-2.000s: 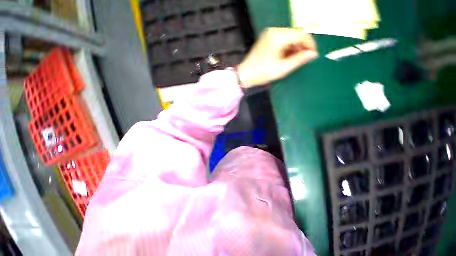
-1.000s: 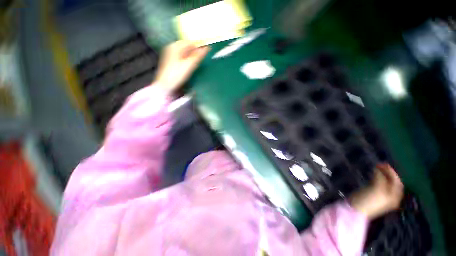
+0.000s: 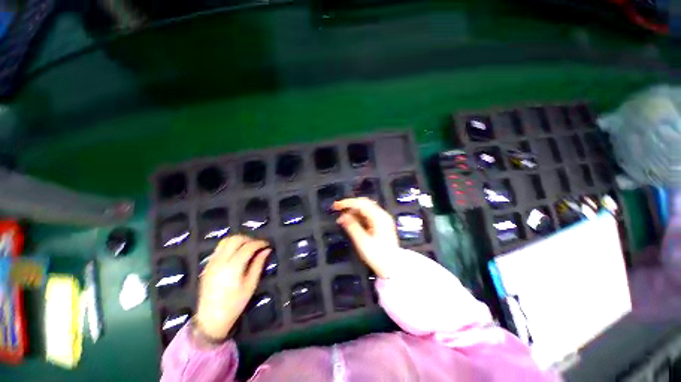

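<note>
A dark foam tray point(image 3: 282, 142) lies in front of me with black rounded square smartwatch bodies point(image 3: 305, 252) in most pockets. The top right pocket shows no unit. My left hand point(image 3: 231, 280) is over the lower left part of the tray, fingers bent down near a unit, a dark band at its wrist. My right hand point(image 3: 368, 233) is over the middle right part, thumb and fingertips close to a unit in the second row. Blur hides whether either hand grips a unit.
Right of the tray are a black box with red dots point(image 3: 461, 186), a partly filled second tray point(image 3: 532, 179) and a clipboard point(image 3: 571, 283). A person's pale covered head point(image 3: 651, 134) is far right. Left are a white scrap point(image 3: 134, 291), pen point(image 3: 92, 302), yellow-white sheet point(image 3: 62, 321) and red tray point(image 3: 10, 298).
The view has turned to face the bench. My left hand has moved from the yellow-white sheet to over the tray. My right hand has moved from the tray's edge to over its pockets.
</note>
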